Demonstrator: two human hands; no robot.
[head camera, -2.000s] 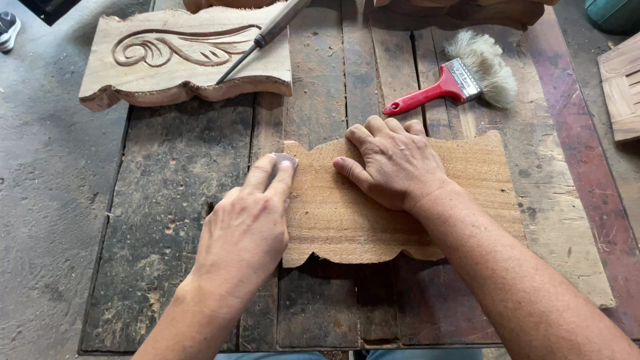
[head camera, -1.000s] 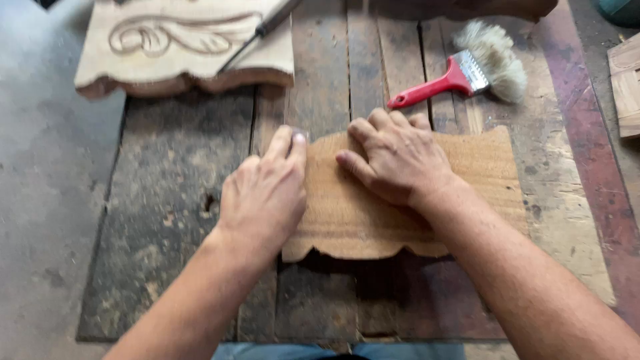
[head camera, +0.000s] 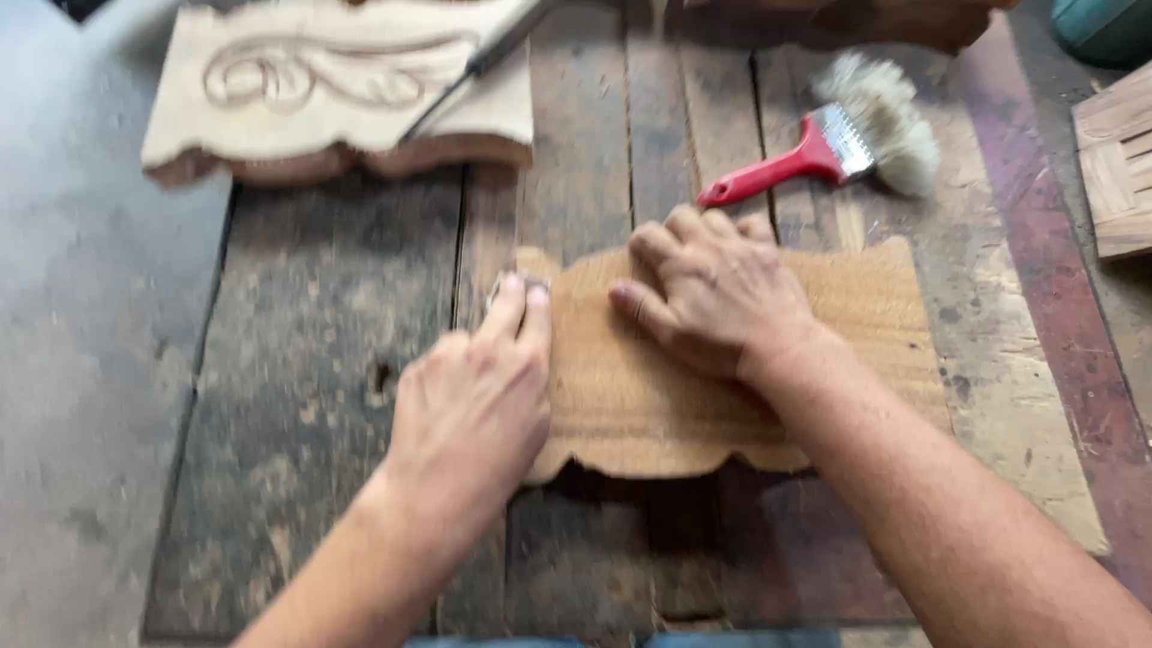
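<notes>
A wooden board with scalloped long edges (head camera: 666, 414) lies flat on the worn plank workbench (head camera: 297, 450). At the board's left end, my left hand (head camera: 481, 387) presses a small greyish piece, perhaps folded sandpaper (head camera: 537, 283), against the edge; the fingers cover most of it. My right hand (head camera: 715, 292) rests spread on the board's upper middle, holding nothing. Just beyond its fingers lies a paintbrush with a red handle (head camera: 765, 175) and pale, splayed bristles.
A carved scroll-pattern wooden panel (head camera: 333, 117) lies at the back left, with a thin dark-shafted tool (head camera: 490, 54) across it. Dark wooden pieces (head camera: 837, 22) stand at the back. At the far right are a slatted wooden piece (head camera: 1116, 171) and a teal container (head camera: 1102, 31).
My left hand stays at the board's left end, with only small shifts along that edge. My right hand stays on the board. The view has tilted slightly.
</notes>
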